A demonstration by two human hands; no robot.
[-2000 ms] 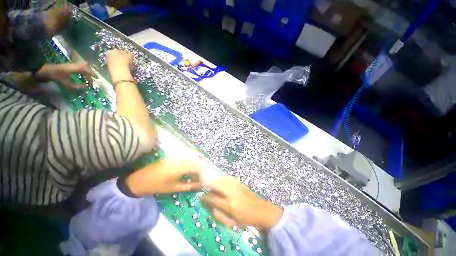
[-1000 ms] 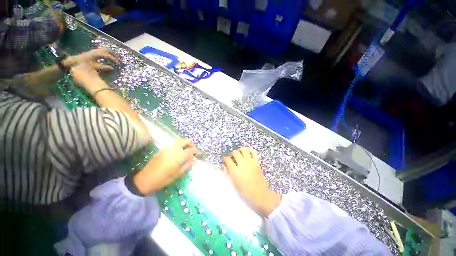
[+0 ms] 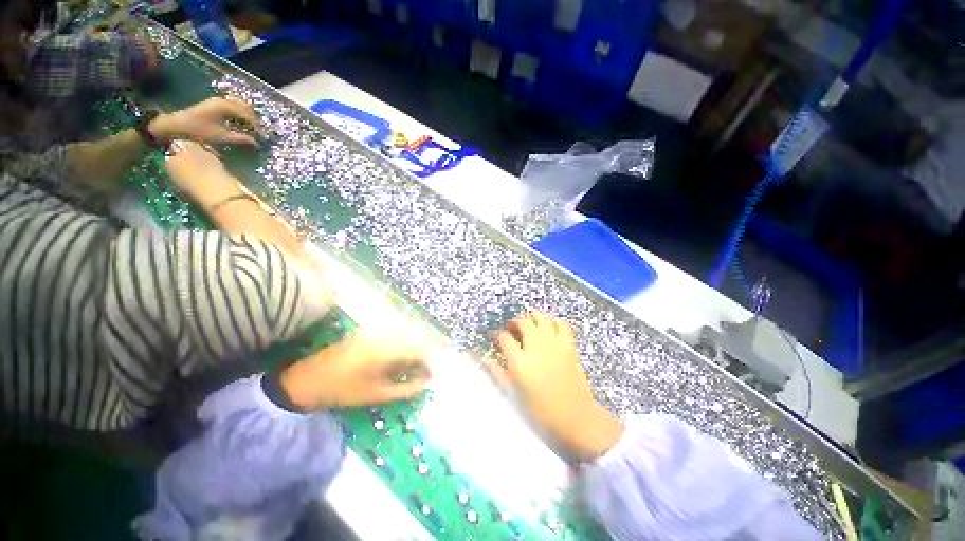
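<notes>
Small shiny metal parts (image 3: 645, 359) lie in a long heap in the trough beyond my hands. A green circuit board (image 3: 423, 476) dotted with silver parts lies nearest me, partly under glare from a pale rail (image 3: 481, 423). My left hand (image 3: 354, 370) is over the board and rail edge, fingers curled; whether it holds a part cannot be told. My right hand (image 3: 545, 370) rests at the near edge of the heap, fingertips bent down among the parts; glare and blur hide what is between them.
A neighbour in striped sleeves (image 3: 201, 306) works close on the left, hands at the heap. The far ledge (image 3: 693, 301) bears a blue tray (image 3: 598, 259), a clear bag (image 3: 571, 180), a small blue tray (image 3: 349, 118) and a grey device (image 3: 746, 349). A blue coiled cord (image 3: 749, 201) hangs at right.
Since two seconds ago, my right hand has moved from beside my left hand over the board to the heap. My left hand has come back from the rail's far edge since one second ago.
</notes>
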